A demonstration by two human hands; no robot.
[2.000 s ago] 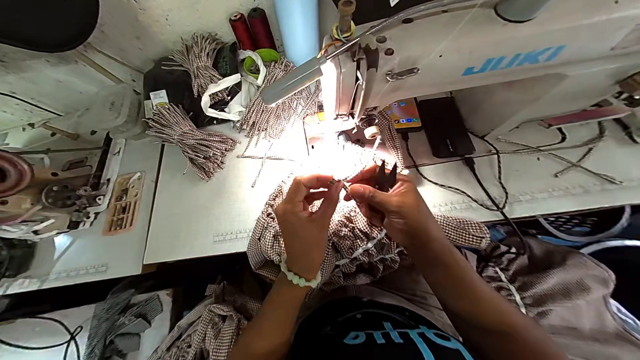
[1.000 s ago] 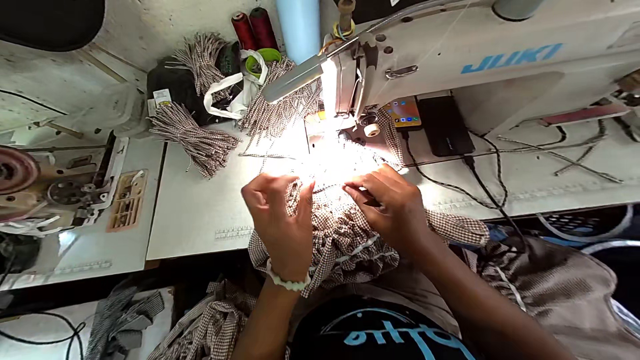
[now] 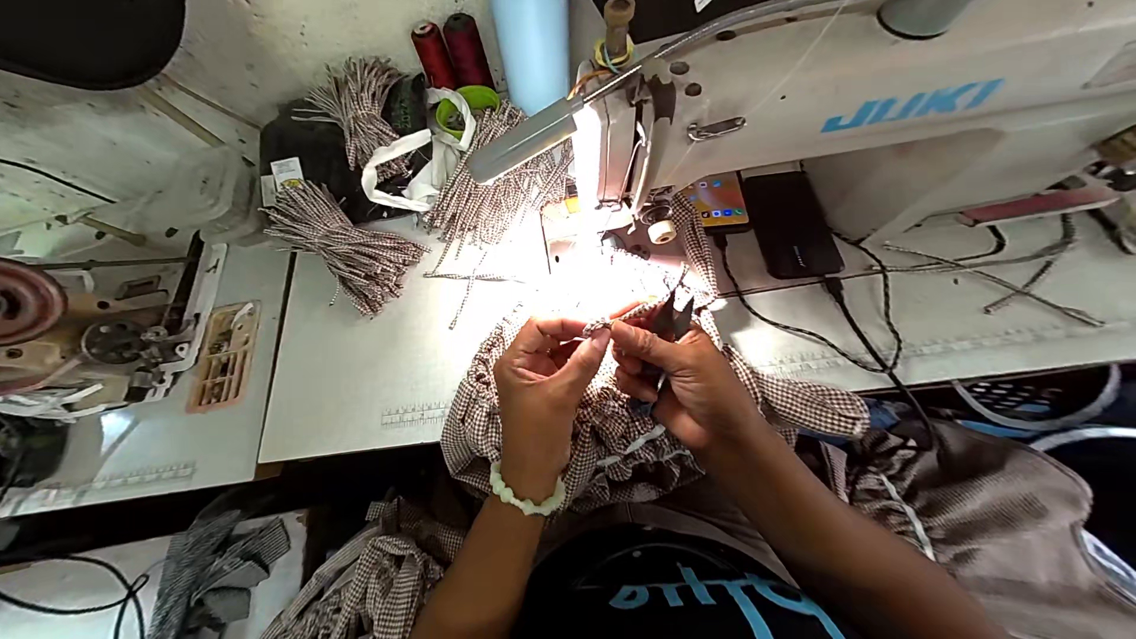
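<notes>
Brown-and-white checked gathered fabric [image 3: 612,444] lies over my lap and the table edge, below the lit needle area of a Juki sewing machine [image 3: 852,98]. My left hand [image 3: 550,373] pinches a small piece of the checked fabric between thumb and fingers. Close against it, my right hand [image 3: 683,373] pinches the same piece with thumb and forefinger. Dark thread snips [image 3: 674,315] rest in the right palm, blades pointing up past the fingers. The lamp's glare washes out the fabric under the needle.
Bundles of checked fabric strips [image 3: 346,253], red thread cones [image 3: 448,53] and a green bowl [image 3: 470,105] stand at back left. A phone [image 3: 717,202] and a black power bank [image 3: 790,224] with cables [image 3: 852,319] lie right of the needle. Another machine [image 3: 106,328] stands at far left.
My hands were apart over the fabric one second ago; now they have come together at one small piece. The snips' blades again point up from my right hand.
</notes>
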